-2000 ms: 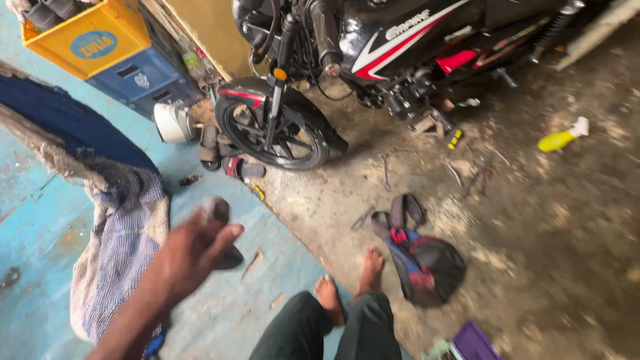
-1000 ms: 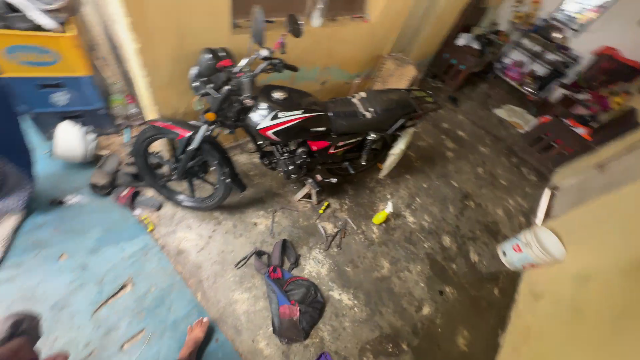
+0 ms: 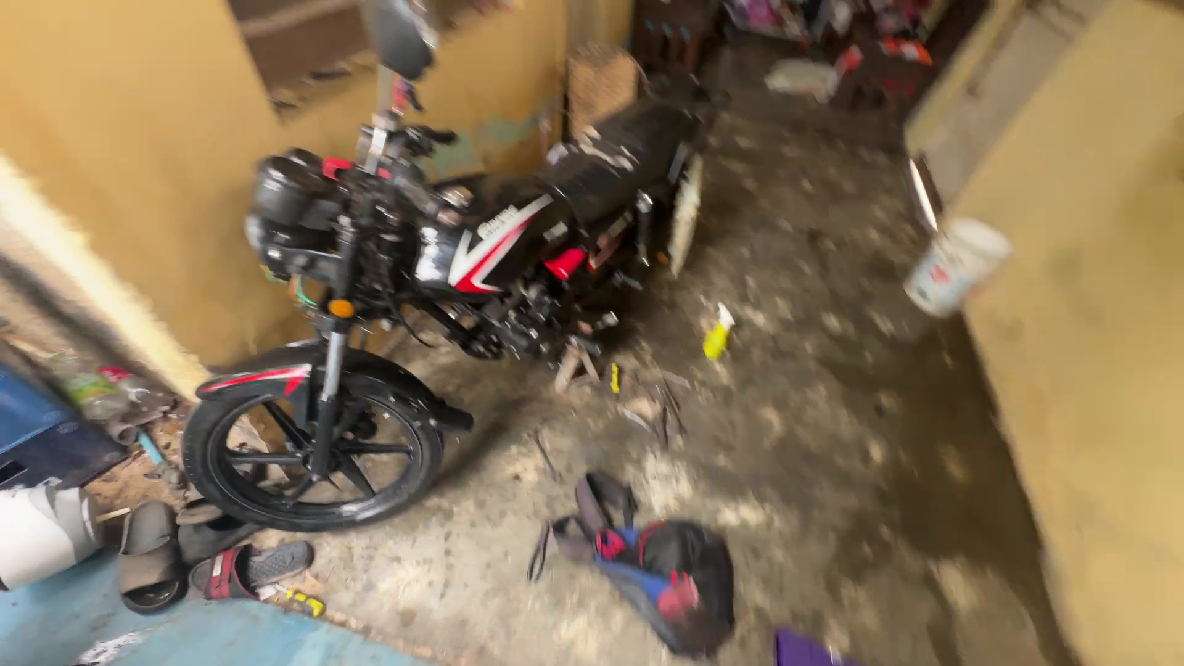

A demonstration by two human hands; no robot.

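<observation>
Neither my left hand nor my right hand shows in the head view now. A black motorcycle (image 3: pixel 499 240) with red and white stripes stands by the yellow wall, its front wheel (image 3: pixel 314 453) at the lower left. Beneath its engine is a small wooden support (image 3: pixel 575 366). Beside that lie a small yellow item (image 3: pixel 615 377) and several thin tools (image 3: pixel 664 407), too blurred to name. A yellow spray bottle (image 3: pixel 718 333) with a white head lies further right. A black, blue and red backpack (image 3: pixel 680 583) rests on the concrete floor in front.
Slippers (image 3: pixel 153 560) and a white container (image 3: pixel 46 535) are at the lower left, near a blue crate (image 3: pixel 42 425). A white bucket (image 3: pixel 959 266) stands against the right wall (image 3: pixel 1091 351). Part of a purple object (image 3: pixel 803 647) shows at the bottom edge.
A hand, seen at the lower left in both earlier frames, is out of view now. The view has swung toward the motorcycle and the right wall.
</observation>
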